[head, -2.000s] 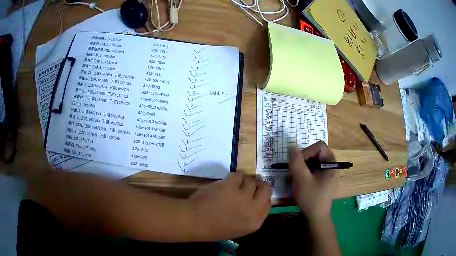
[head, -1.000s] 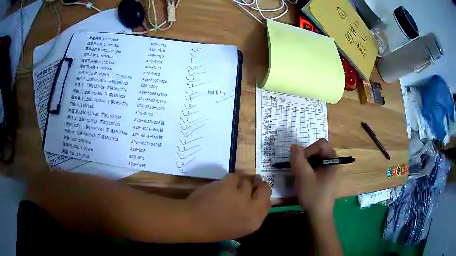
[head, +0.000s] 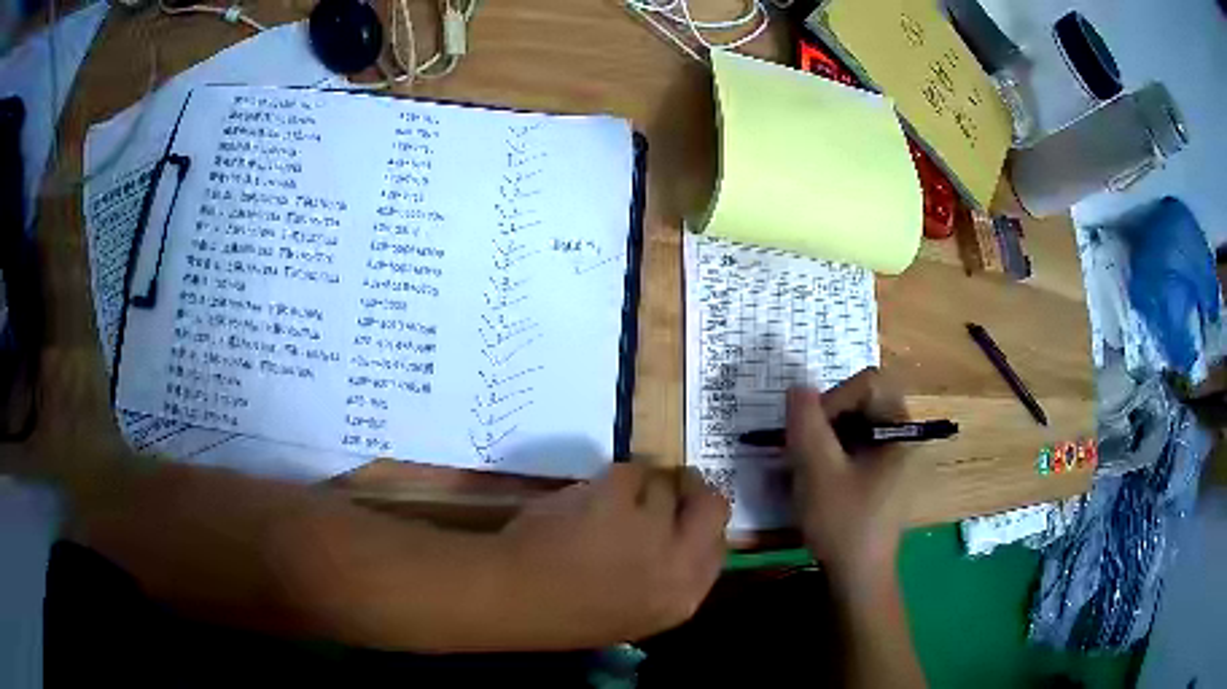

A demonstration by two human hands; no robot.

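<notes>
The form pad [head: 787, 323] lies on the desk with its pale yellow cover [head: 814, 168] folded back above it. My right hand [head: 850, 464] holds a black pen [head: 908, 432], its tip over the lower left part of the form. My left hand [head: 639, 545] is loosely curled at the pad's lower left edge, with no object seen in it; its palm side is hidden. A printed list [head: 310, 283] with ticks lies on a clipboard [head: 630, 303] left of the pad.
A second pen [head: 1007, 374] lies right of the pad. A yellow booklet [head: 928, 94] partly covers a red calculator [head: 933, 195], near a small brown-orange box [head: 992, 245] and a grey-white bottle [head: 1097, 151]. Cables and a round black object [head: 346, 34] are at the back.
The pen tip has shifted slightly up and right over the form since the earliest frame. The whole view has shifted slightly left. My left hand stays curled by the pad.
</notes>
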